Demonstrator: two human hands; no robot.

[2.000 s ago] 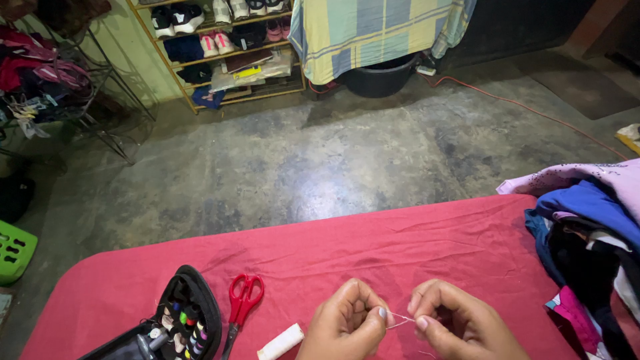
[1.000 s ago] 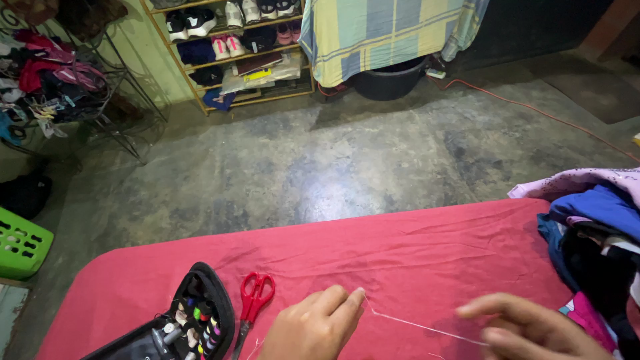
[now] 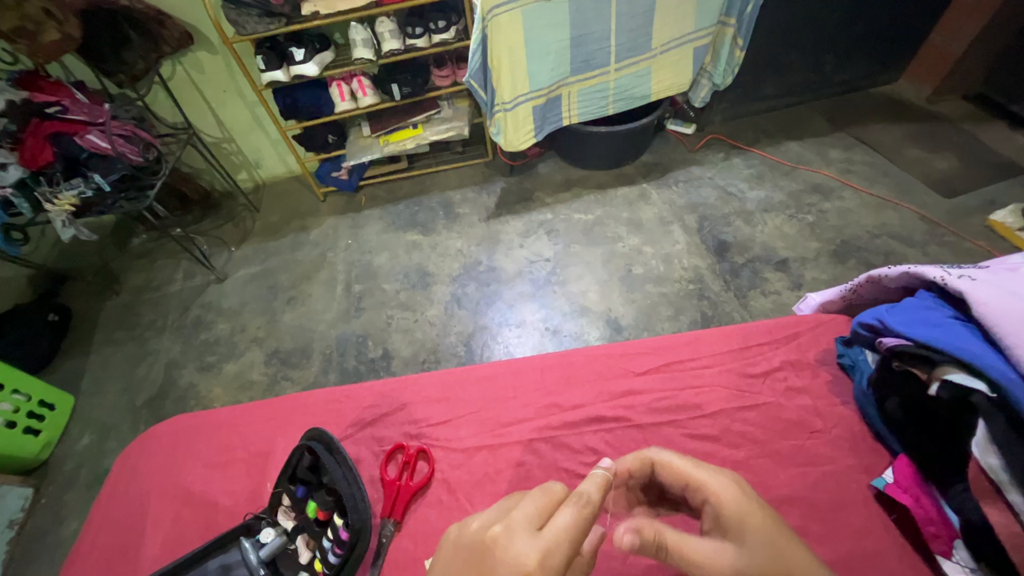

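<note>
My left hand (image 3: 532, 528) is at the bottom centre, with a white thread (image 3: 602, 474) looped over its index fingertip and held at that finger. Close to its right, my right hand (image 3: 696, 512) has its fingers curved and its thumb apart from the index finger; the thread hangs between the hands, and whether the right fingers grip it is not clear. Red-handled scissors (image 3: 406, 480) lie left of the hands on the red cloth (image 3: 640, 400). Beside them an unzipped black sewing case (image 3: 352, 472) shows small spools of coloured thread (image 3: 336, 544).
A pile of clothes (image 3: 936, 320) lies on the right of the red cloth. Beyond the cloth are the concrete floor (image 3: 400, 280), a shoe rack (image 3: 288, 124), a black tub (image 3: 608, 148), an orange cord (image 3: 840, 174), a green basket (image 3: 32, 416) and a rack of clothes (image 3: 80, 136).
The right hand, farther right and drawing the thread out one second ago, is back beside the left hand. The thread now loops over the left index fingertip.
</note>
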